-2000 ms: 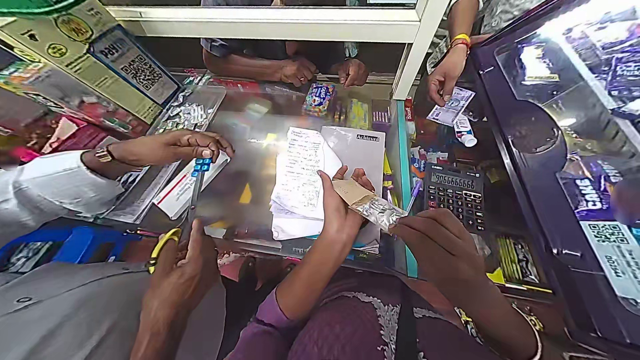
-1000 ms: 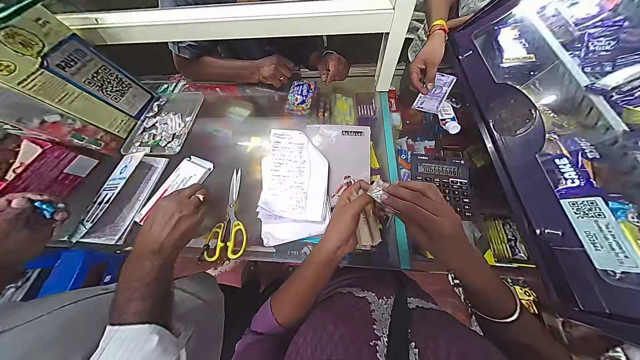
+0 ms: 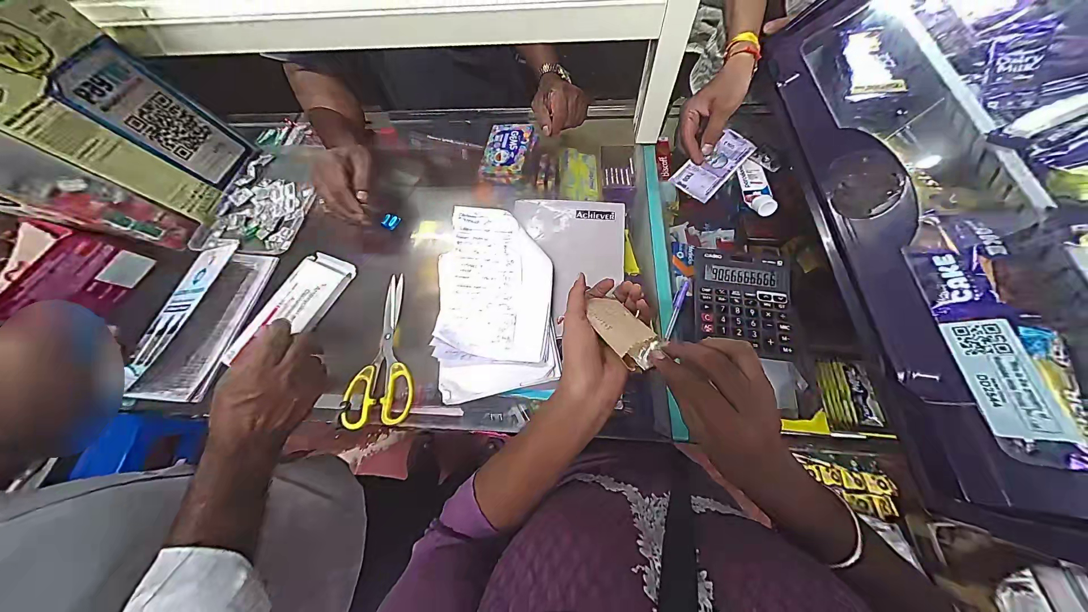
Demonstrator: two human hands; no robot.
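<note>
Over the counter's front edge, my left hand (image 3: 595, 348) holds a small brown paper envelope (image 3: 619, 330) with handwriting on it, its mouth towards my right. The fingertips of my right hand (image 3: 722, 387) pinch a silvery foil strip (image 3: 648, 350) at that mouth; most of the strip is hidden inside. Behind my left hand lie a stack of handwritten sheets (image 3: 493, 289) and a grey notebook (image 3: 586, 238). To the right of the envelope are a blue pen (image 3: 677, 306) and a black Casio calculator (image 3: 742, 293).
Yellow-handled scissors (image 3: 387, 365) lie left of the papers. A person's hand beside me rests on a medicine box (image 3: 302, 293). Across the counter are another person's hands and a hand with banknotes (image 3: 714, 166). A display case (image 3: 858, 280) bounds the right, a tray of foil-wrapped pieces (image 3: 259, 208) the left.
The foil strip, outside the envelope in the first frame, is now mostly in its mouth. The neighbour's scissors were put down on the counter. A small blue item now lies near the hand across.
</note>
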